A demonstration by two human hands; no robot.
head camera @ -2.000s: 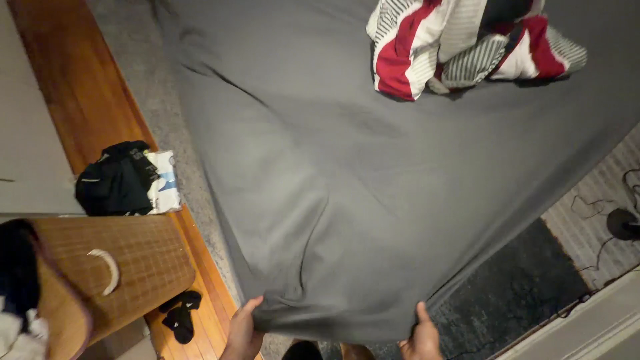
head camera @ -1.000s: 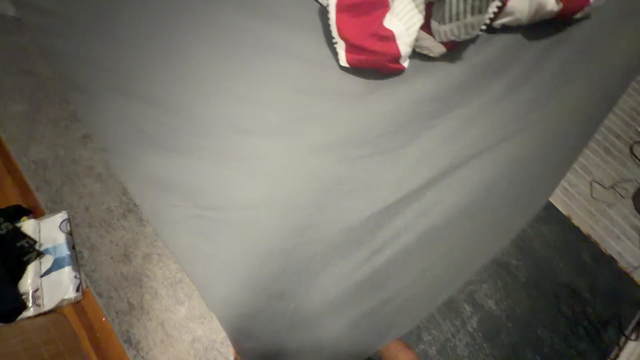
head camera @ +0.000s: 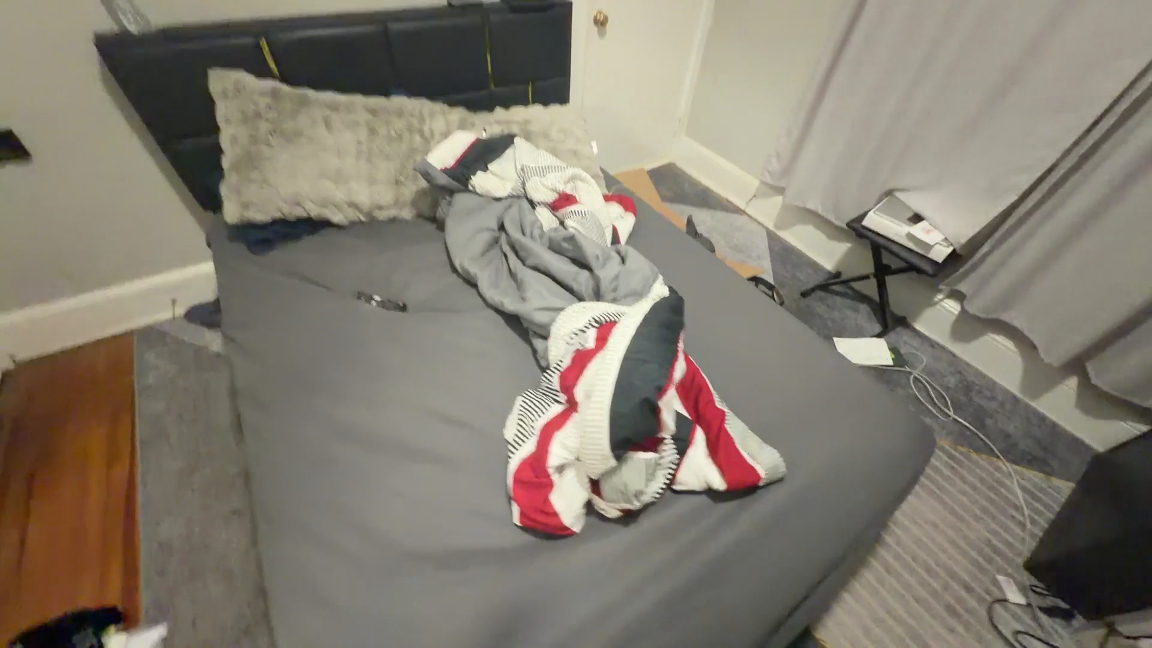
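Neither my left hand nor my right hand shows in the head view. A grey fitted sheet [head camera: 387, 468] covers the mattress, with shallow wrinkles near its left side. Across the middle and right of the bed lies a bunched comforter [head camera: 630, 387], striped in red, white and black, its grey side [head camera: 549, 261] turned up in the middle. Long fluffy beige pillows [head camera: 315, 148] lean against the black padded headboard [head camera: 342, 54]. A small dark object [head camera: 382, 301], perhaps a watch or strap, lies on the sheet below them. The near edge of the bed is out of frame.
Grey curtains [head camera: 918, 108] hang at the right, by a small black folding stool [head camera: 900, 247] holding a white item. A white cable [head camera: 981, 432] runs over the rugs towards a black box-like object [head camera: 1098, 531]. Dark cloth [head camera: 76, 628] lies at bottom left, near the wood floor [head camera: 67, 486].
Two seconds ago both hands gripped the sheet's near edge; now they are out of view. The view has swung up to the headboard, and the raised sheet now lies lower over the mattress.
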